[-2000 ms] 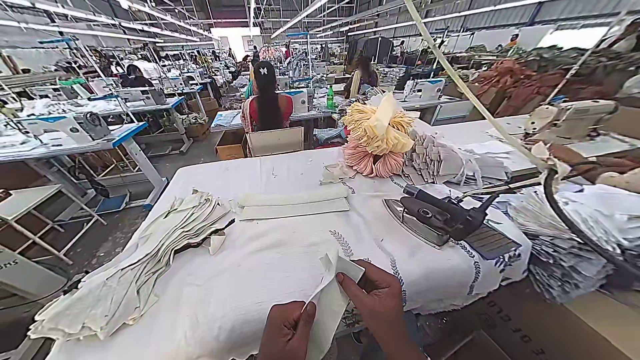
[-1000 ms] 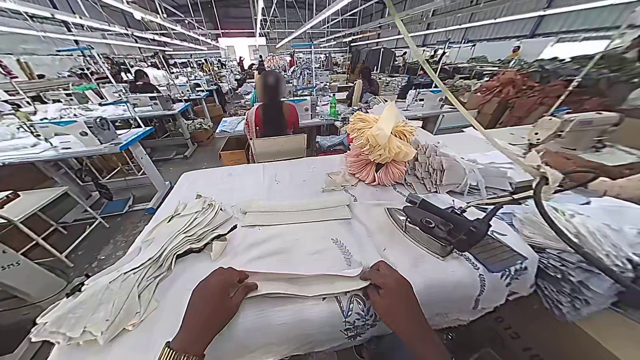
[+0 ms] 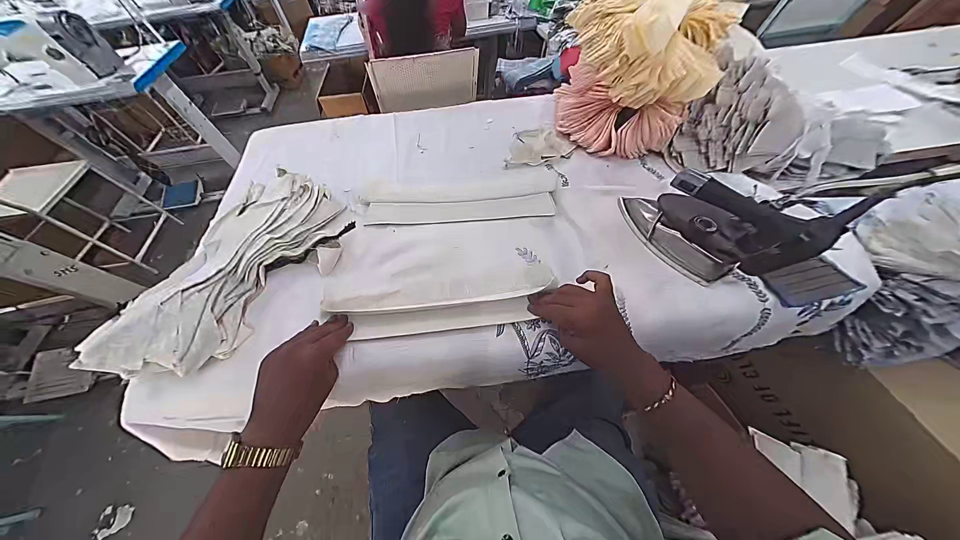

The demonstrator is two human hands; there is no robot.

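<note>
A folded off-white fabric piece [image 3: 439, 304] lies flat along the near part of a cloth-covered table [image 3: 450, 375]. My left hand [image 3: 304, 367] rests its fingertips at the piece's left end, and my right hand [image 3: 585, 311] touches its right end with fingers bent. Whether either one pinches the cloth cannot be made out. Beyond it lies another folded off-white piece [image 3: 459, 208]. To the left is a fanned pile of off-white fabric pieces [image 3: 232, 262]. An electric iron [image 3: 705, 221] sits at the right, partly over a dark ribbed rest [image 3: 814, 281].
Yellow [image 3: 652, 52] and pink fabric bundles [image 3: 611, 120] stand at the table's far right, beside grey fabric stacks [image 3: 739, 112]. A person [image 3: 420, 26] sits beyond the table. A sewing machine [image 3: 60, 45] is at upper left, a cardboard box [image 3: 840, 405] at lower right.
The fabric piece, held up between both hands two seconds ago and stretched between them one second ago, now lies flat on the table. The view has tilted down.
</note>
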